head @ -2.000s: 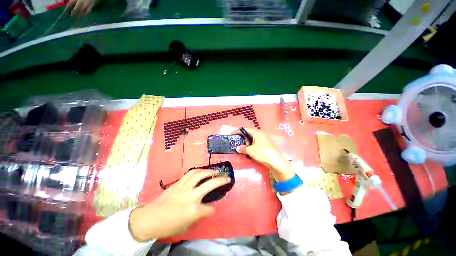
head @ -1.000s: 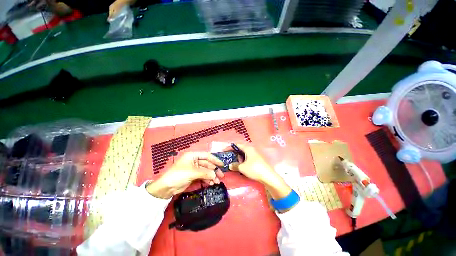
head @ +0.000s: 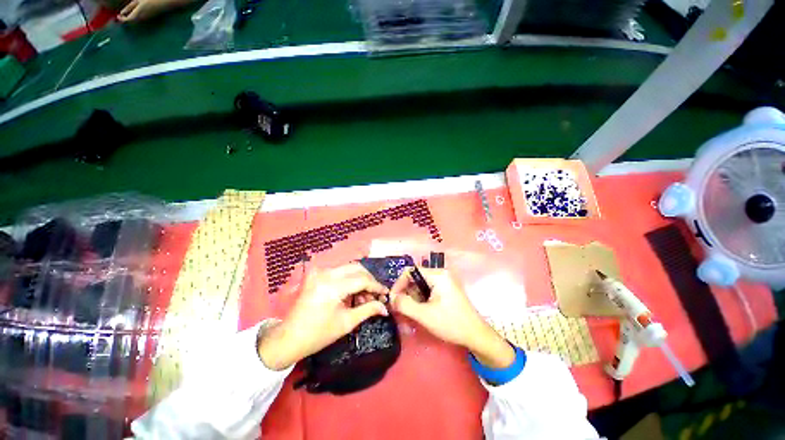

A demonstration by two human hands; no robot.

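The circuit board module [head: 389, 266], small, flat and dark with pale marks, is held at its near edge between both hands. My left hand [head: 331, 309] has its fingertips closed at the module's near left side. My right hand [head: 439, 308] grips its right side and also holds a dark pen-like stick [head: 419, 282]. The fingertips meet at the middle and hide what lies between them. The black device housing [head: 357, 357] lies on the red mat just below the hands, partly under my left hand.
Black foam pads [head: 344, 232] lie beyond the hands, foam strips [head: 437, 259] beside them. A parts box [head: 553, 191], brown card [head: 581, 279], glue gun [head: 633, 314] and fan [head: 749, 206] are right. Sticker sheet [head: 207, 284] and blister trays [head: 77, 318] are left. A conveyor [head: 387, 137] runs behind.
My left hand has moved from the black housing to the module, and both hands' fingertips now meet there. The housing sits lower on the mat. Black units on the conveyor have shifted left.
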